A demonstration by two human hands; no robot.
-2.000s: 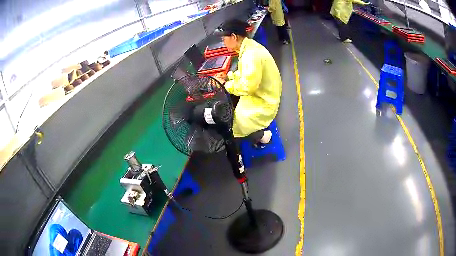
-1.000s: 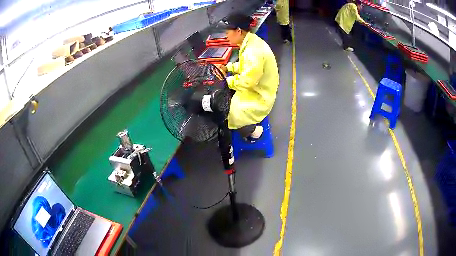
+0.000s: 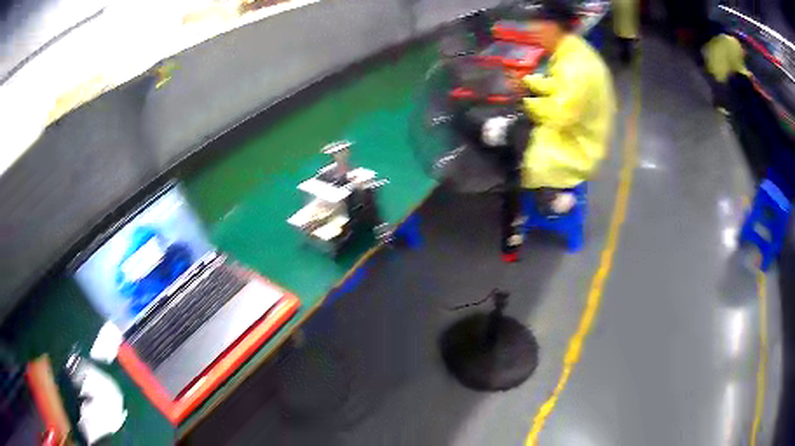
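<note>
An open laptop (image 3: 205,327) stands on a red-orange tray (image 3: 235,350) on the green bench at the lower left. Its screen (image 3: 144,261) shows a blue swirl with a small white box. A silver-black bench fixture (image 3: 336,205) with an upright cylinder stands on the bench beyond it. A crumpled white cloth (image 3: 100,405) lies left of the laptop. Neither of my hands is in the picture. The view is blurred.
A black pedestal fan (image 3: 490,348) stands beside the bench. Behind it a person in a yellow smock (image 3: 571,109) sits on a blue stool (image 3: 571,218) at red trays. Another blue stool (image 3: 767,222) is at the right. Other people stand farther off. A yellow line (image 3: 601,279) marks the floor.
The view has swung left and down. The laptop, fixture, fan and seated person now appear farther right. The whole laptop, its tray and the white cloth have come into view.
</note>
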